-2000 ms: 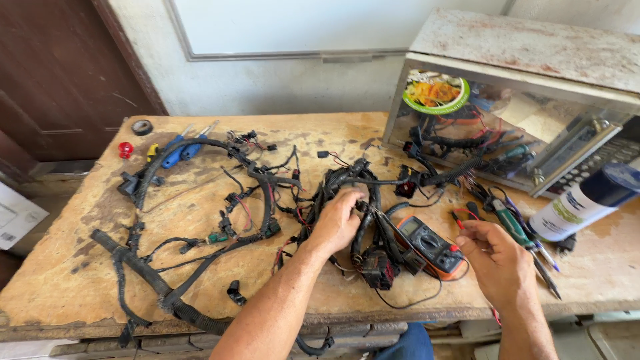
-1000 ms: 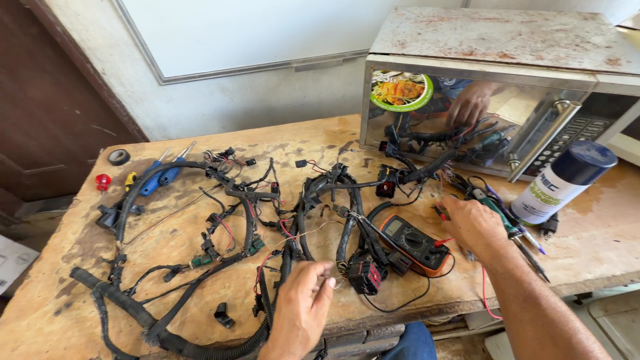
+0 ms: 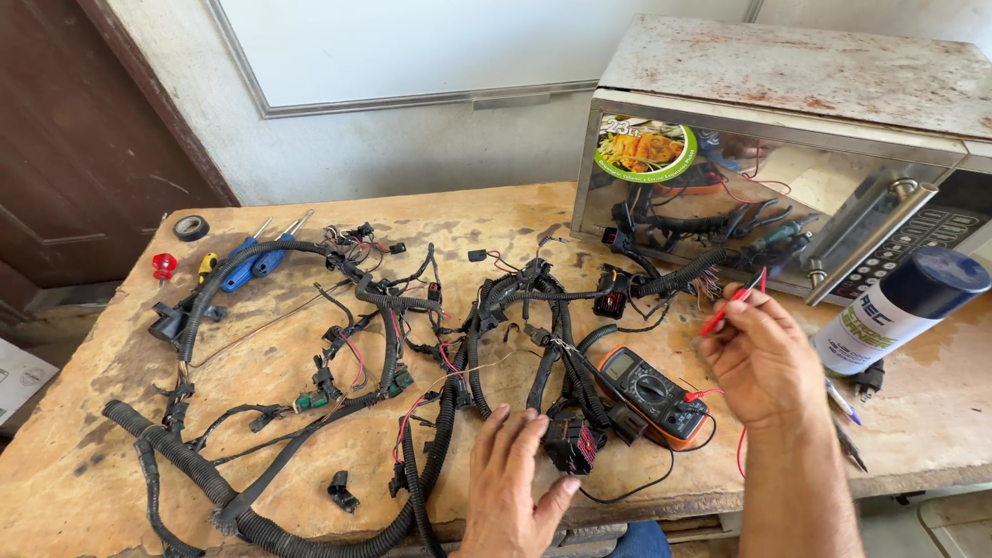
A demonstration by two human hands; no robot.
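Across the wooden bench lies a wiring harness in black corrugated conduit (image 3: 221,480), with branches, connectors and thin loose wires. My left hand (image 3: 515,480) has its fingers spread beside a black connector block with red inside (image 3: 571,446) and holds nothing. Raised at the right, my right hand (image 3: 759,349) holds a red multimeter probe (image 3: 727,311) between thumb and fingers. An orange-edged digital multimeter (image 3: 651,394) lies between the hands, with red and black leads plugged in. Behind it is another connector with red inside (image 3: 610,292).
A microwave oven (image 3: 775,70) with a rusty top stands at the back right, a spray can (image 3: 899,314) before it. Blue-handled screwdrivers (image 3: 256,260), a red stubby screwdriver (image 3: 163,266) and black tape (image 3: 191,228) lie at the far left. The bench's front edge (image 3: 914,484) is close.
My left hand has come away from the harness bundle it touched two seconds ago. My right hand, low by the tools a second ago, is now raised with the red probe.
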